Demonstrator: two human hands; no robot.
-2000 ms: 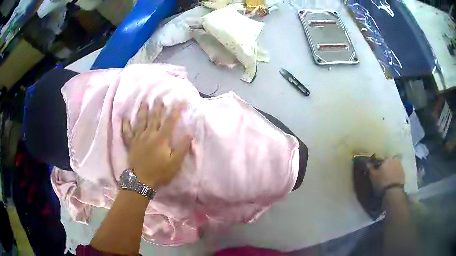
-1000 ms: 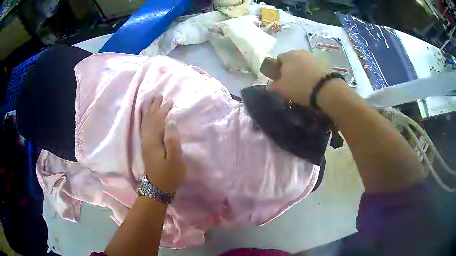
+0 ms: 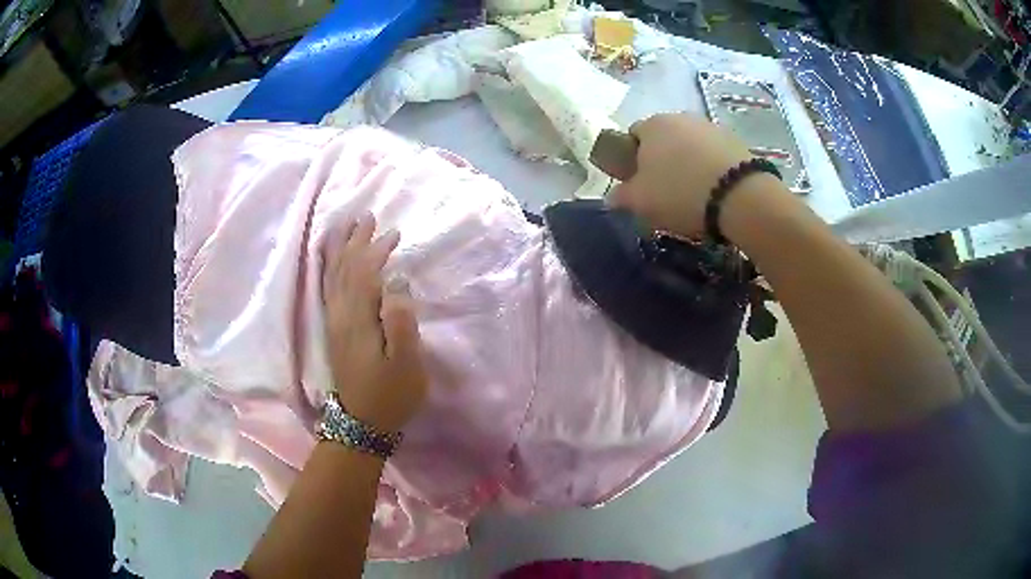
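Observation:
The shiny pink garment is draped over the dark padded form, whose bare end shows at the left. My left hand, with a metal watch, lies flat on the middle of the garment, palm down. My right hand, with a dark bead bracelet, grips the brown handle of the iron. The iron's dark pointed plate lies along the upper right part of the garment, tip toward the upper left. Its underside is hidden.
Cream cloth scraps and a long blue plastic piece lie behind the form. The iron rest is partly behind my right wrist. A whitish hose and cords run at right. A dark blue printed sheet lies at the far right.
From two seconds ago, my right hand has brought the iron from the table's right side up onto the garment. Over the last second both hands have barely moved.

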